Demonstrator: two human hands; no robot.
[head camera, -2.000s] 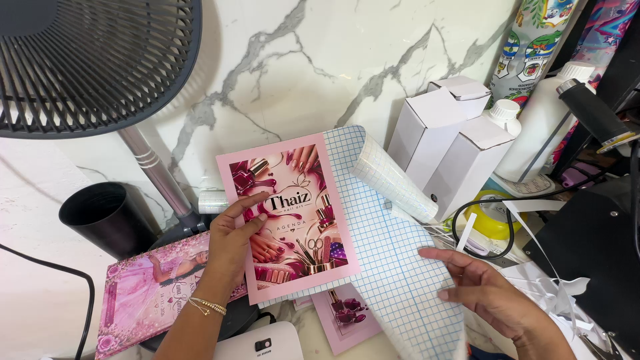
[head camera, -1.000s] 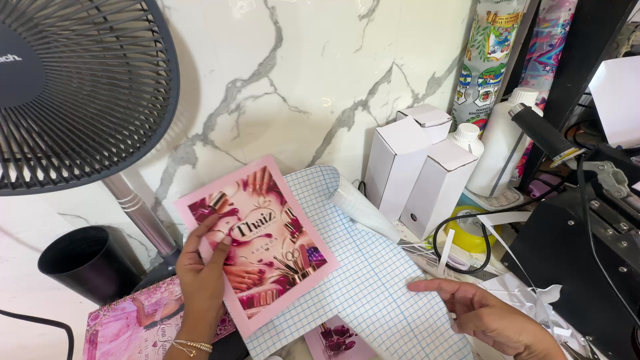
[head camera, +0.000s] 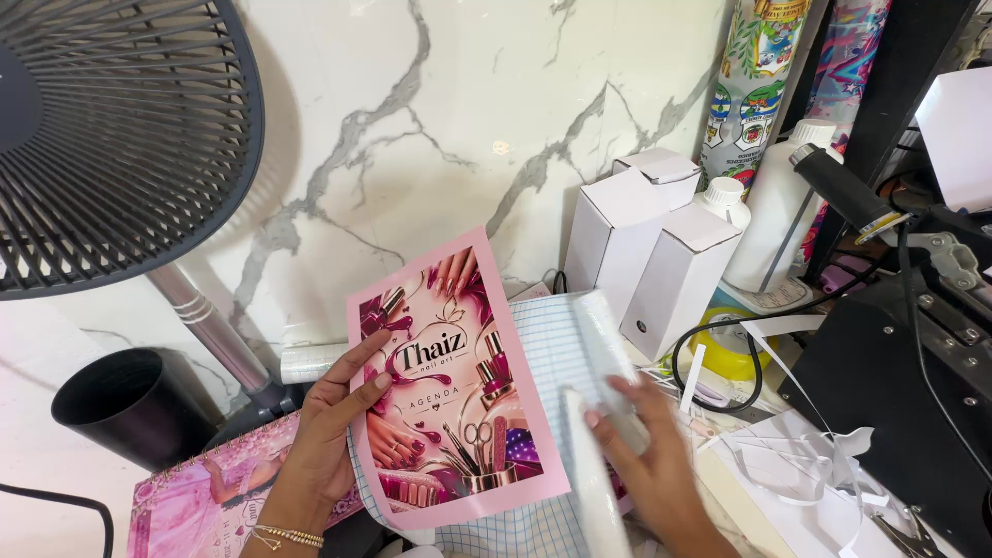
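My left hand (head camera: 341, 418) grips the left edge of a pink printed cover sheet (head camera: 457, 387), thumb on its front. The sheet shows nail polish bottles, painted nails and decorative lettering, and it is tilted. Behind and to its right lies grid-backed film (head camera: 542, 333), white with blue lines and curled at its right side. My right hand (head camera: 651, 457), blurred by motion, is at the curled, glossy right part of the film; whether its fingers are closed on it cannot be told. A pink spiral-bound book (head camera: 186, 496) lies partly under my left forearm.
A fan (head camera: 132, 132) and a black bin (head camera: 132, 411) stand at left. White boxes (head camera: 612, 232), a white bottle (head camera: 783, 201) and a yellow tape roll (head camera: 725, 341) are at right, near paper strips (head camera: 806, 457), pliers-like metal tools (head camera: 907, 535) and a black machine (head camera: 876, 372).
The film's right part, spread out flatter a second ago, is now curled up beside the cover sheet. My right hand has moved closer to the sheet. My left hand still holds the sheet.
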